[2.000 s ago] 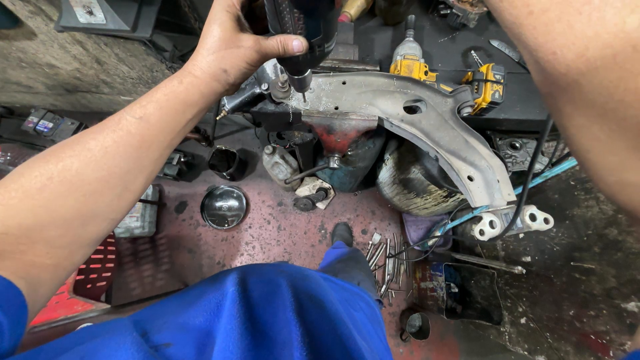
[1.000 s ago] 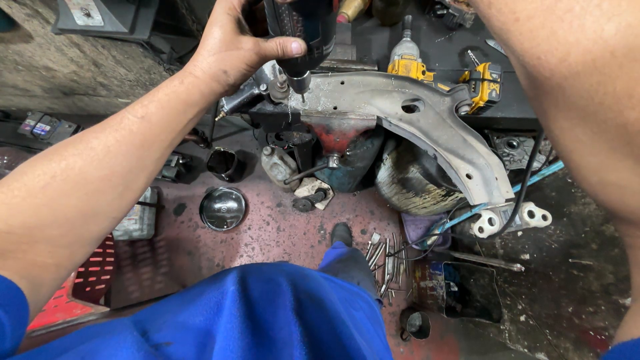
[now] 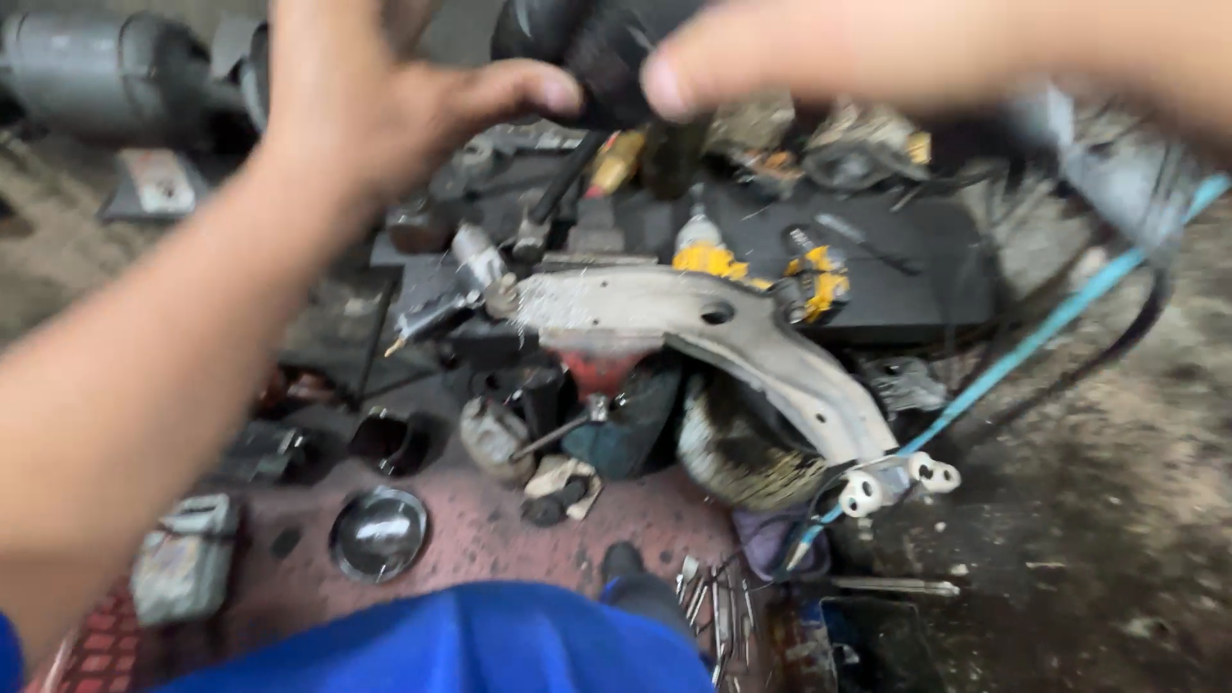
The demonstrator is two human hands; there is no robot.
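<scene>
Near the top edge, a dark power drill is in the air, blurred and partly out of frame. The thumb tip of my left hand lies against its left side; the fingers run out of view, so its grip cannot be told. From the right, my right hand has its thumb over the drill's right side, fingers hidden. Below them a bare-metal suspension control arm lies across a red vise, with fine shavings on its left end. A ball joint sits at that end, a white-metal bracket at the other.
Two yellow power tools lie on the dark bench behind the arm. An air tool is at left. A blue hose crosses at right. On the floor are a round metal bowl, a grey container and several hand tools.
The drill has lifted away from the left end of the control arm, toward the top edge. My right hand has come into view beside it. The view has shifted and blurred.
</scene>
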